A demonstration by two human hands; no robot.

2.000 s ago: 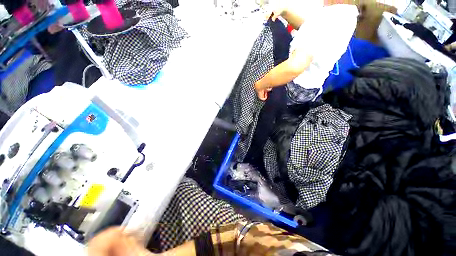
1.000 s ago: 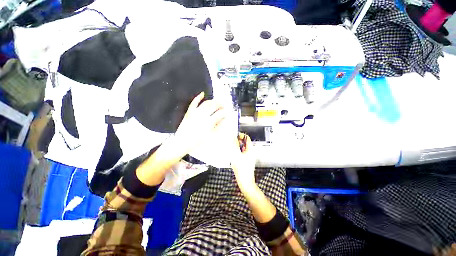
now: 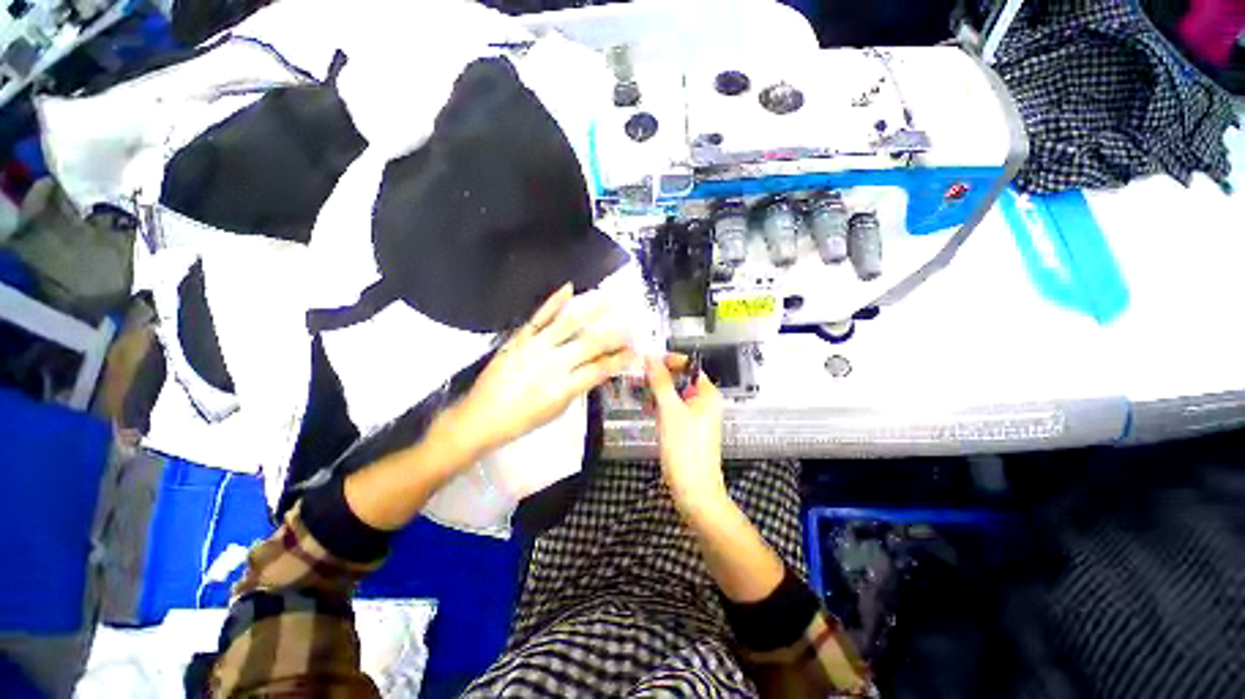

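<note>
White garment panels with black pieces lie over the table left of the overlock machine. My left hand lies flat on the white cloth beside the presser foot area, fingers spread and pointing to the needle. My right hand is just below the foot, its fingertips closed at the cloth edge. A small dark and red tool, perhaps thread snips, shows between its fingers. The stitching point itself is too small and blurred to tell.
A blue bin with dark scraps stands below the table at the right. Checked fabric lies at the upper right, and checked cloth covers my lap. A yellow label is on the machine. White and blue material lies lower left.
The view has swung from the bin and a person's arm to the machine. Since one second ago, the black piece and cloth have shifted slightly nearer the needle; both hands stay beside the foot.
</note>
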